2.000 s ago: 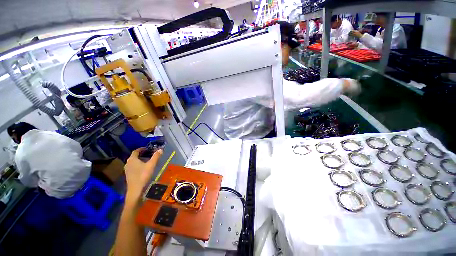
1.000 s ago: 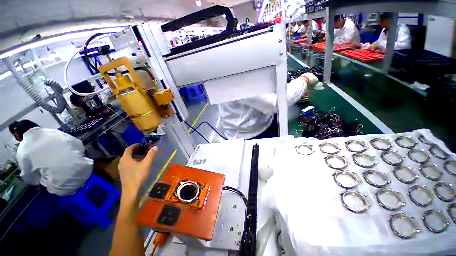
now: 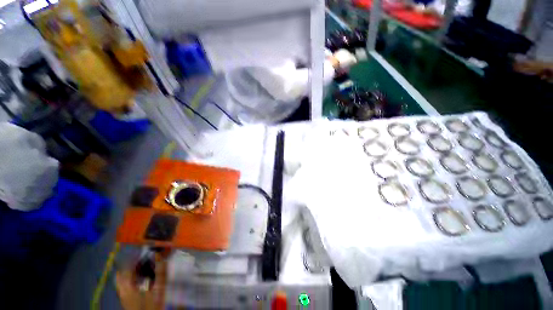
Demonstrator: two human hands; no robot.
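My left hand [image 3: 140, 280] is blurred at the lower left, just below the front edge of the orange-brown fixture plate [image 3: 203, 233]. A small dark part [image 3: 146, 270] shows between its fingers; its details are too blurred to tell. A metal ring [image 3: 186, 195] with a dark centre sits in the seat of the fixture, with two black pads [image 3: 161, 227] on the plate to its left and front. The gold-coloured press head [image 3: 97, 72] is up at the upper left, away from the fixture. My right hand is out of the picture.
Several silver rings [image 3: 435, 190] lie in rows on the white-covered tray at right. A red knob [image 3: 279, 301] and green-lit button [image 3: 304, 299] are on the machine's front. A black track [image 3: 276, 206] runs beside the fixture. A person in white [image 3: 24, 166] is at left.
The view has tipped down, bringing in the machine's front buttons. My left hand has come down from beneath the press head to below the fixture plate, still with the dark part.
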